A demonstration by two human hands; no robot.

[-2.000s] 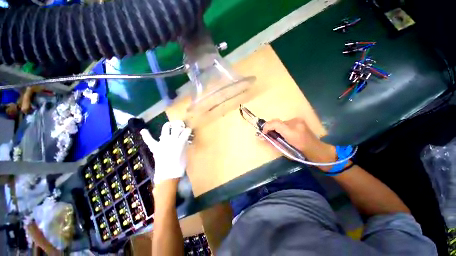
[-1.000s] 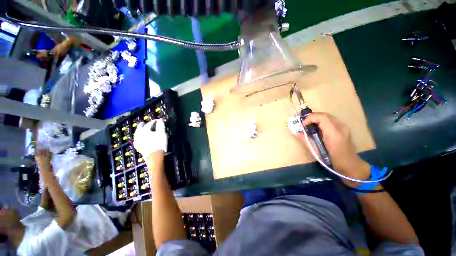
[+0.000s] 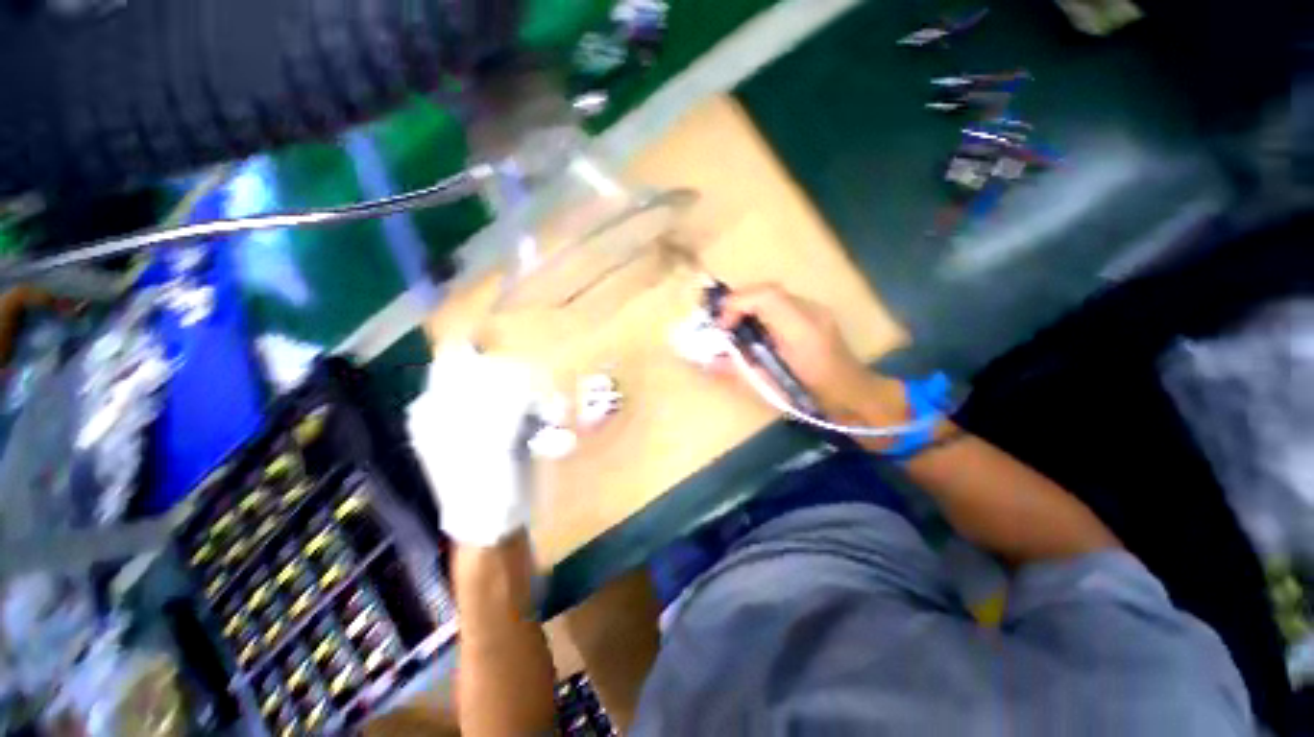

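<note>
The view is blurred. My right hand, bare with a blue wrist band, grips the dark soldering iron over the tan board. The iron's tip points up towards the clear fume cone. A white housing shows at my right fingertips beside the iron. My left hand, in a white glove, is at the board's left edge. A white piece is right by its fingertips; blur hides whether it is held. Another white housing lies on the board just to the right.
The clear cone hangs over the board's upper part, under a thick black hose. The black compartment tray is at lower left, with a blue bin beyond it. Lead wires lie on the green mat at upper right.
The view has shifted and turned. My left hand has moved from over the black tray to the board's left edge, beside the white pieces. My right hand still holds the iron.
</note>
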